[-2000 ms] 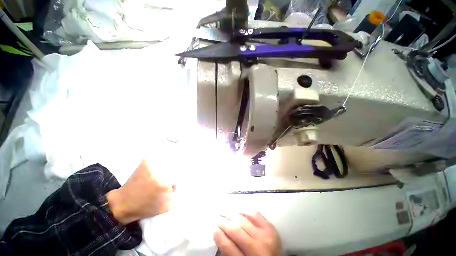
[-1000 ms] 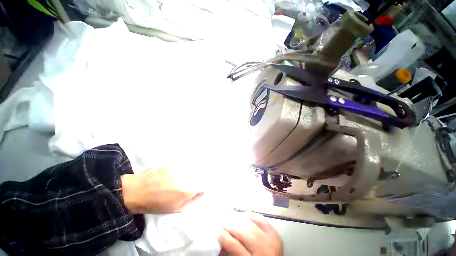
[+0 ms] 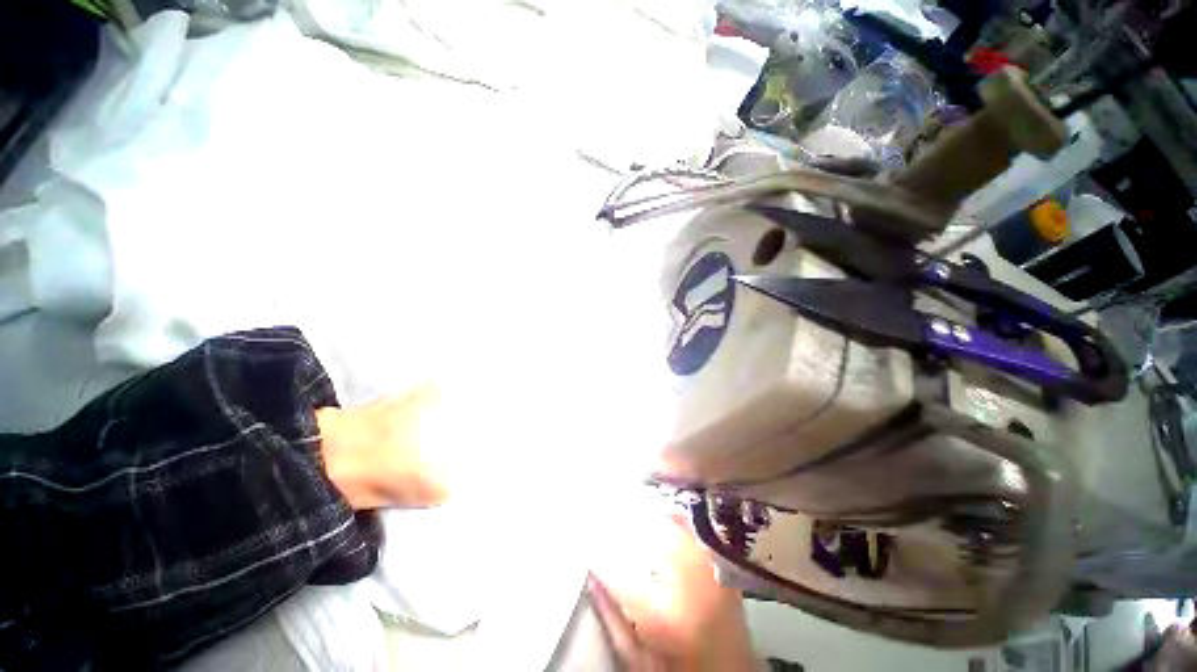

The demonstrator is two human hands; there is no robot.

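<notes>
A white garment piece [image 3: 250, 197] spreads over the table left of the sewing machine head [image 3: 748, 394]; its middle is lost in glare. My left hand [image 3: 381, 453], in a dark plaid sleeve, lies on the cloth; its fingers vanish in the glare. My right hand [image 3: 683, 597] is at the bottom edge, partly cut off, beside a cloth edge near the front of the machine; its grip is unclear. The needle area is hidden by glare and the head.
Thread snips with purple handles [image 3: 1004, 361] lie on top of the machine head. Black-handled scissors [image 3: 851, 549] lie on the bed under the arm. Plastic bags [image 3: 853, 99] and an orange-topped cone [image 3: 1050, 221] are behind the machine.
The view has shifted, so the machine head shows its oval logo and sits further right. My left hand's fingers are now lost in glare. My right hand is turned more upright at the cloth edge.
</notes>
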